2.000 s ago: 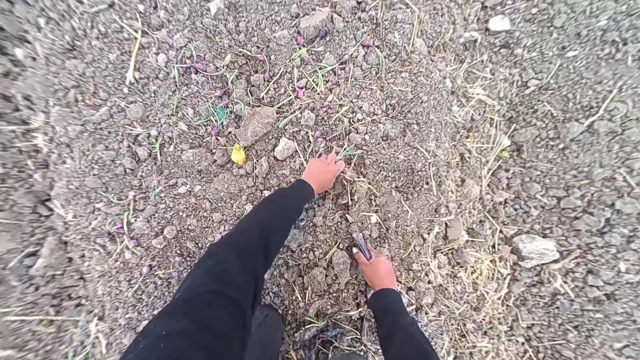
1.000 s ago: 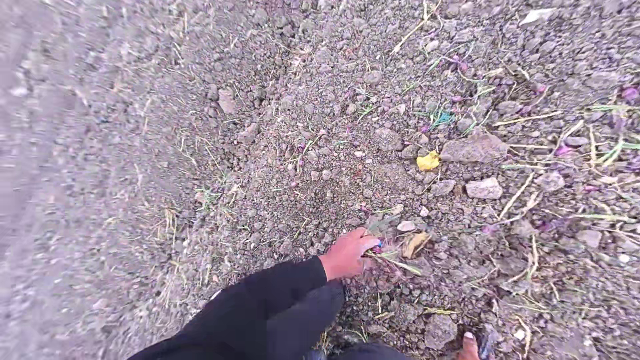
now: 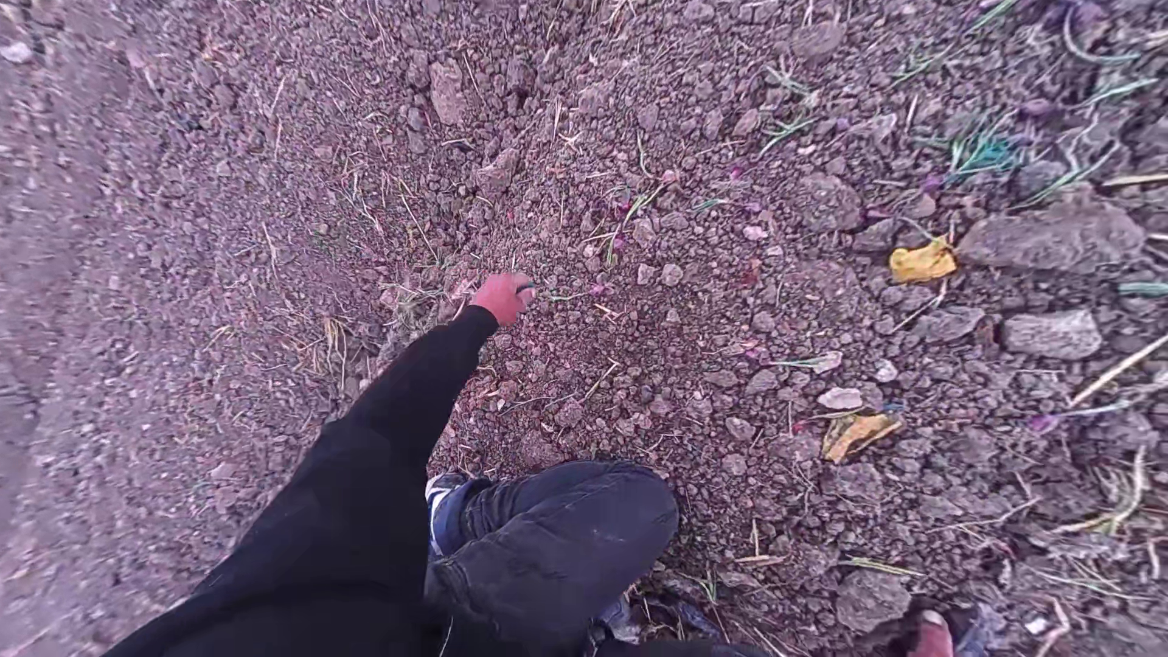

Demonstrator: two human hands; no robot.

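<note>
My left hand [image 3: 507, 297], in a black sleeve, reaches out over stony soil. Its fingers are closed on the green leaf of a small onion seedling [image 3: 568, 296], whose purplish bulb end points right. Only a fingertip of my right hand [image 3: 933, 634] shows at the bottom right edge, beside a dark object [image 3: 981, 631] that I cannot make out. More seedlings with purple bulbs [image 3: 619, 239] lie on the ground beyond my left hand, and others are scattered at the upper right.
A yellow scrap [image 3: 922, 262] lies near a large flat stone [image 3: 1054, 239] and a paler stone [image 3: 1054, 335]. A brown-yellow dry leaf [image 3: 858, 434] is nearer. My bent knee [image 3: 584, 529] in dark trousers fills the bottom middle. Dry straw [image 3: 335, 342] lies left of my sleeve.
My left hand has moved away from the dry leaf and forward to the left. The view has shifted left, and my right hand, fully seen two seconds ago, is mostly out of frame.
</note>
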